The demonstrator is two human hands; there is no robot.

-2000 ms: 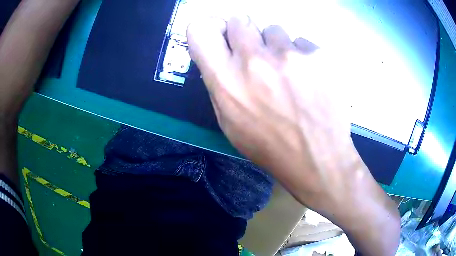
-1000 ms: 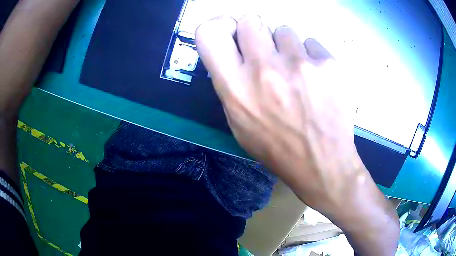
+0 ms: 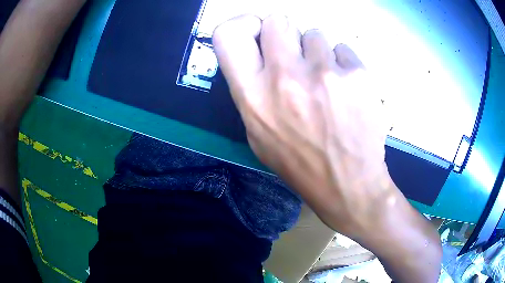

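A framed panel [image 3: 421,72] glares white and lies on a black work mat [image 3: 144,66]. A silver corner bracket [image 3: 202,59] with dots shows at the panel's near left corner. A small black-outlined corner fitting [image 3: 460,153] is at the near right corner. My right hand [image 3: 293,83] is bare, with its back up and fingers curled, over the panel just right of the bracket. Its fingertips and anything inside it are hidden. My left forearm crosses the upper left; my left hand is cut off beyond the top edge.
The green bench edge [image 3: 138,135] runs just in front of my body. Below it are a brown cardboard box [image 3: 302,243] and clear plastic film [image 3: 476,260] at the lower right. Yellow-and-black tape [image 3: 61,155] marks the green floor at left. A dark-edged object stands at the right rim.
The panel, mat and my right hand have shifted slightly right in the picture since the oldest frame. My right hand stays curled beside the bracket, with only small movement.
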